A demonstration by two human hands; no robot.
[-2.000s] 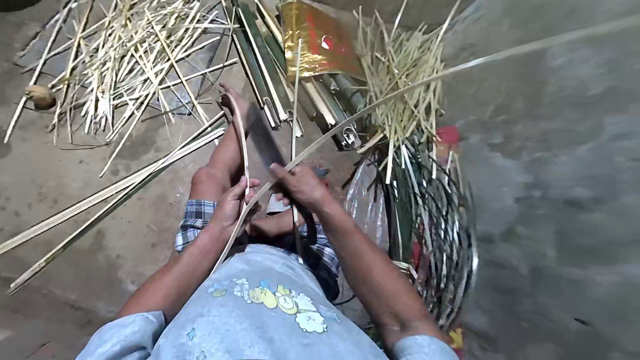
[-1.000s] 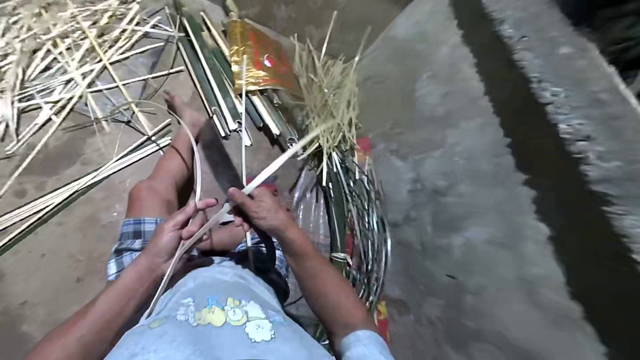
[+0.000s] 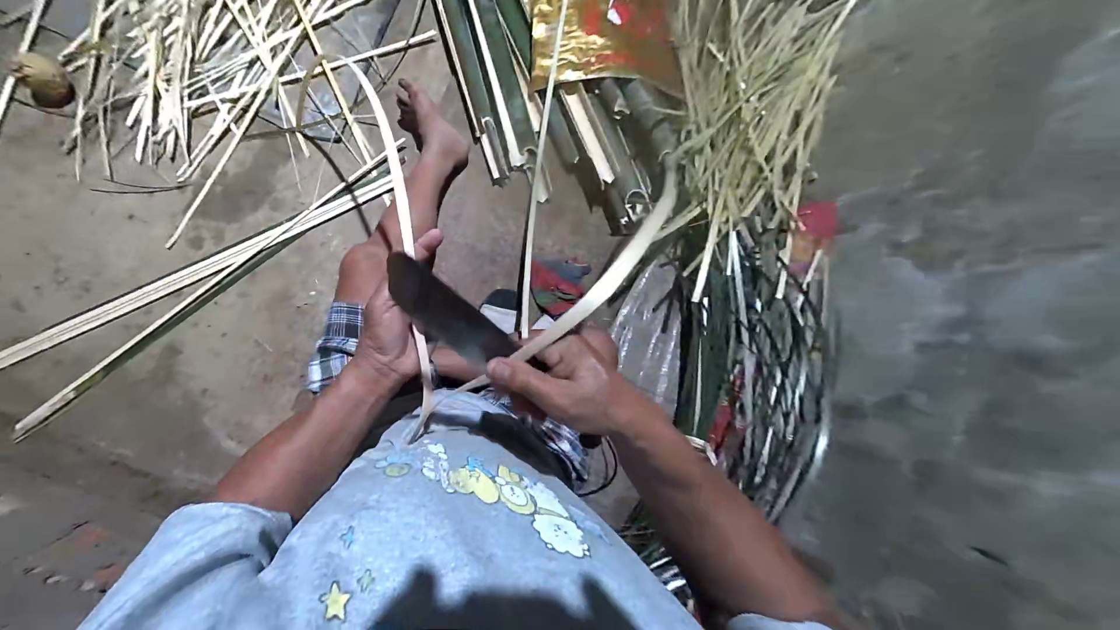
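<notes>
My right hand (image 3: 569,376) is closed around the handle end of a dark, wide-bladed knife (image 3: 451,315), whose blade points up and left. Between that hand's thumb and the knife runs a pale bamboo strip (image 3: 621,267), curving up to the right. Another pale strip length (image 3: 398,175) passes along my left hand (image 3: 389,328), which lies by the blade's tip with its thumb raised. The two lengths come close together near my shirt; whether they join there cannot be told. My left fingers are partly hidden behind the strip and blade.
Thin bamboo sticks (image 3: 201,79) lie heaped at the upper left, beside a round brown object (image 3: 44,80). Long split strips (image 3: 201,271) cross the floor at left. Split green bamboo (image 3: 490,87), a gold-and-red sheet (image 3: 604,44), pale shavings (image 3: 752,105) and a coil of strips (image 3: 770,376) are ahead and right.
The knife has shifted from above my hands to between them, its tip now by my left palm. The pale strip at right has come to bend upward. The view has swung back left.
</notes>
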